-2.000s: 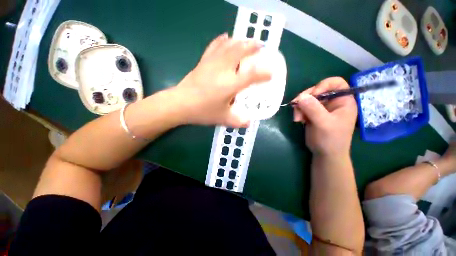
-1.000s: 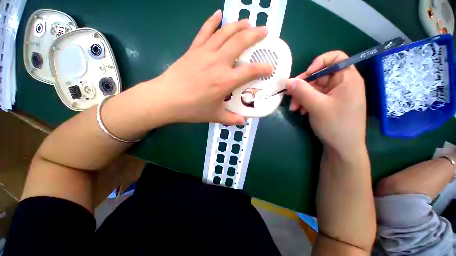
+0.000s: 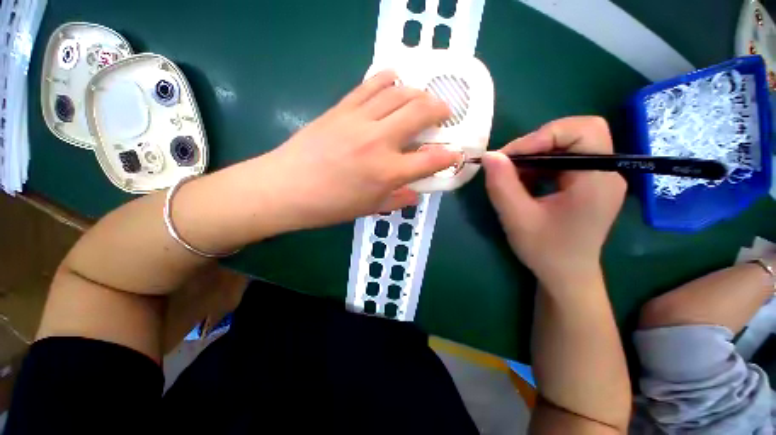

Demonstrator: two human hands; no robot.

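A cream housing shell (image 3: 478,93) lies grille side up on a white die-cut strip (image 3: 393,255) with dark rounded squares. My left hand (image 3: 366,149) lies spread over its left part, fingers pressing on its face, index fingertip near the tweezers' tip. My right hand (image 3: 557,183) grips black tweezers (image 3: 596,162), held nearly level. Their tip is at the shell's lower right, by a partly covered opening. Whether the tip holds a ring is too small to tell.
A blue bin (image 3: 698,212) of white rings stands at the right. Two overlapping housings (image 3: 128,106) lie at the left, with spare strips (image 3: 15,102) beyond. Another person's forearm (image 3: 706,293) is at the lower right. A pale band (image 3: 613,38) crosses the green table.
The tweezers have gone from beside the shell onto its lower right and now lie flatter. My left fingers have shifted down over the opening that showed a second ago.
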